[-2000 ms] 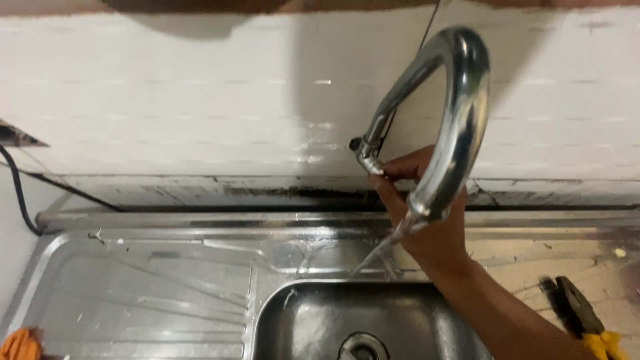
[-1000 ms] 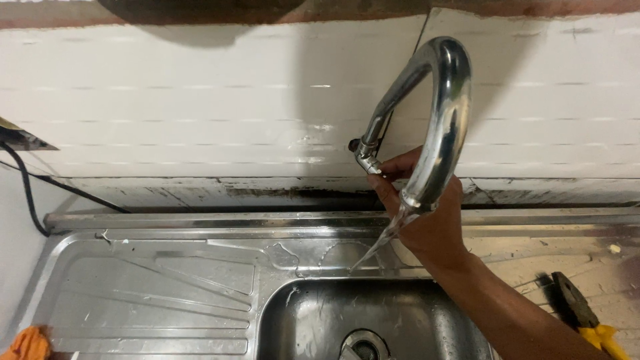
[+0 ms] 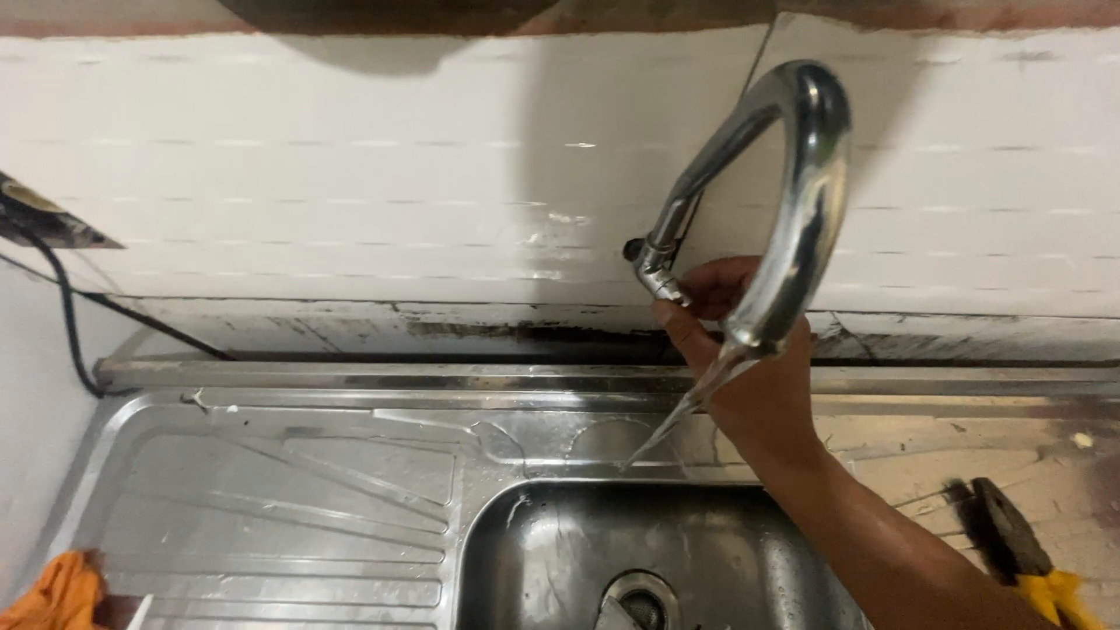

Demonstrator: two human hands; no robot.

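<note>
My right hand [image 3: 752,350] reaches up from the lower right behind the spout, its thumb and fingers closed around the small metal handle [image 3: 662,284] at the base of a wall-mounted chrome gooseneck faucet [image 3: 818,175]. A thin stream of water [image 3: 687,407] runs from the spout's end toward the back rim of the stainless steel sink [image 3: 542,560]. My left hand is out of the picture. The drain [image 3: 649,604] shows at the bottom of the basin, with a pale flat piece [image 3: 614,616] lying over part of it.
Pliers with yellow grips [image 3: 1019,542] lie on the right side of the steel counter. An orange cloth [image 3: 59,595] is at the lower left, beside the ribbed drainboard [image 3: 297,507]. A black cable [image 3: 66,306] hangs at the left wall. White tiles [image 3: 350,192] stand behind.
</note>
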